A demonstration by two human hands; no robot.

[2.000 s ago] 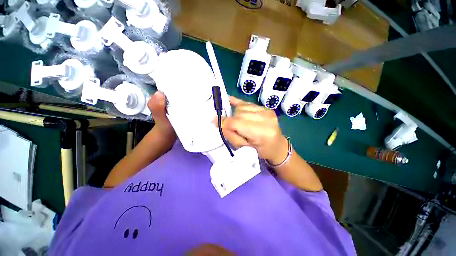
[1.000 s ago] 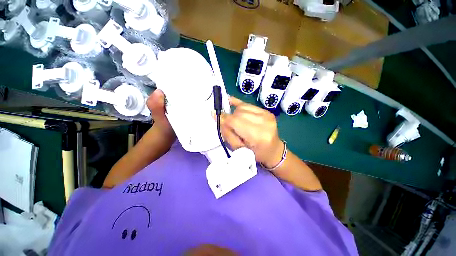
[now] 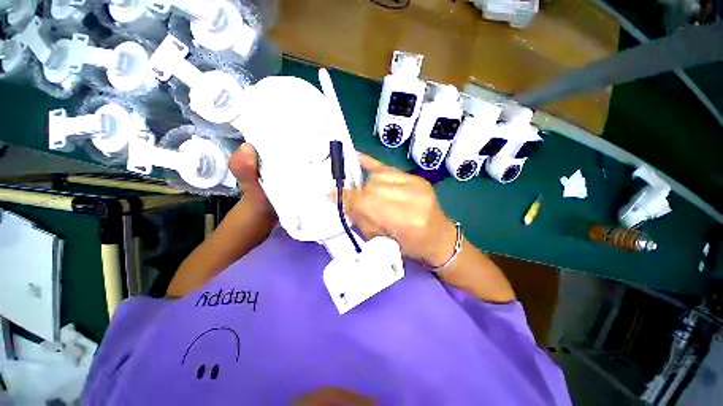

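A white security camera (image 3: pixel 289 151) is held over my lap, its flat bracket plate (image 3: pixel 362 273) pointing towards me. A thin white antenna (image 3: pixel 339 111) stands along its right side. A black pigtail cable (image 3: pixel 338 170) hangs beside it down to the bracket. My left hand (image 3: pixel 247 178) grips the camera's left edge; most of its fingers are hidden behind the housing. My right hand (image 3: pixel 396 210) is at the camera's right side, below the antenna, with fingertips hidden behind the cable and housing. I cannot tell if it holds a cloth.
Bagged cameras (image 3: pixel 210 95) fill the left. Several cameras (image 3: pixel 438 127) stand in a row beyond my right hand. Right of them lie a yellow tool (image 3: pixel 532 211), a white scrap (image 3: pixel 574 185), an orange-brown bottle (image 3: pixel 622 238) and a white part (image 3: pixel 646 198). Cardboard (image 3: pixel 333 32) lies along the far side.
The bracket plate and cable have shifted slightly left, and the antenna top leans a little further left. Both hands keep nearly the same places on the camera.
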